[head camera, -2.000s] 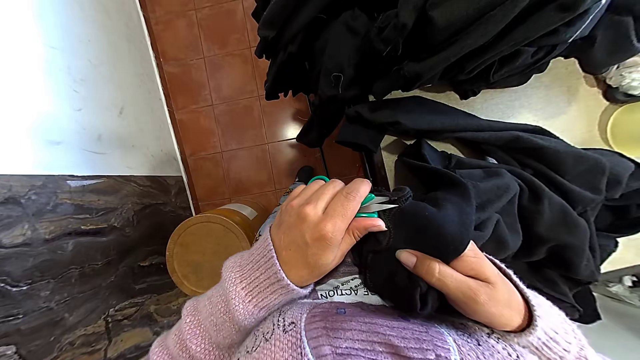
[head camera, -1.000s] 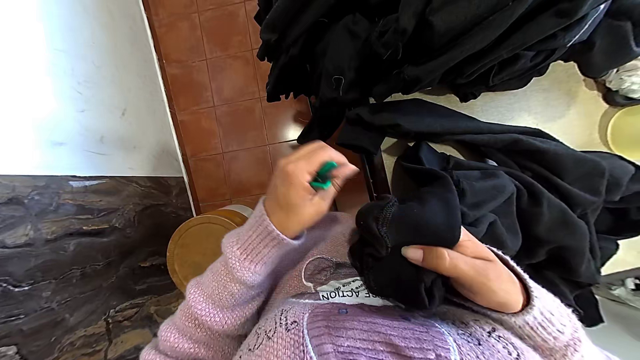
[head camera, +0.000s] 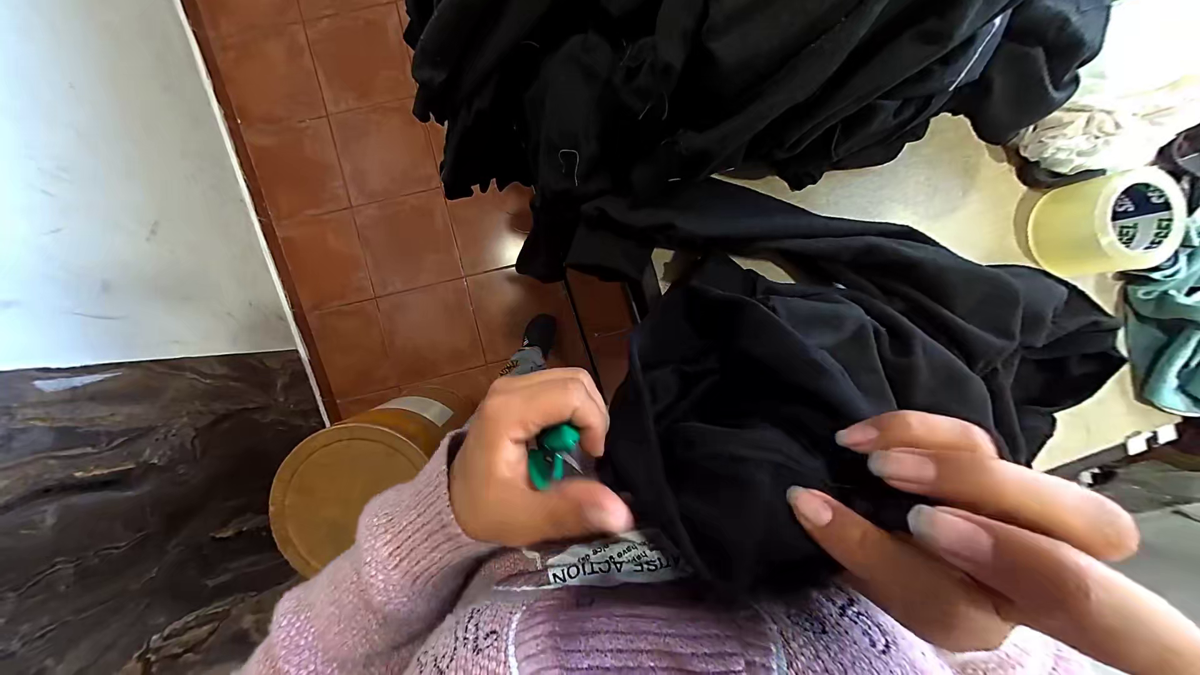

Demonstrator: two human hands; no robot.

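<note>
My left hand (head camera: 530,459) is curled around small thread snips with green handles (head camera: 553,455), at the left edge of a black garment (head camera: 750,431). The blades are mostly hidden by my fingers. On the garment's right side my right hand (head camera: 975,534) rests with its fingers bent and spread; its fingertips touch the dark cloth, and whether they pinch a fold cannot be told. The garment's cloth stretches from in front of my sweater to the right across a pale table (head camera: 919,178).
A large heap of black garments (head camera: 675,84) lies at the table's far side. A yellow tape roll (head camera: 1097,225) and teal cloth (head camera: 1167,337) are at the right. A brown cylindrical container (head camera: 347,487) stands at the left, near a dark marble-patterned surface (head camera: 122,506).
My left hand, away from the cloth a second ago, is back at its left edge with the snips. My right hand has shifted and its fingers have spread. The bunched cloth has opened out.
</note>
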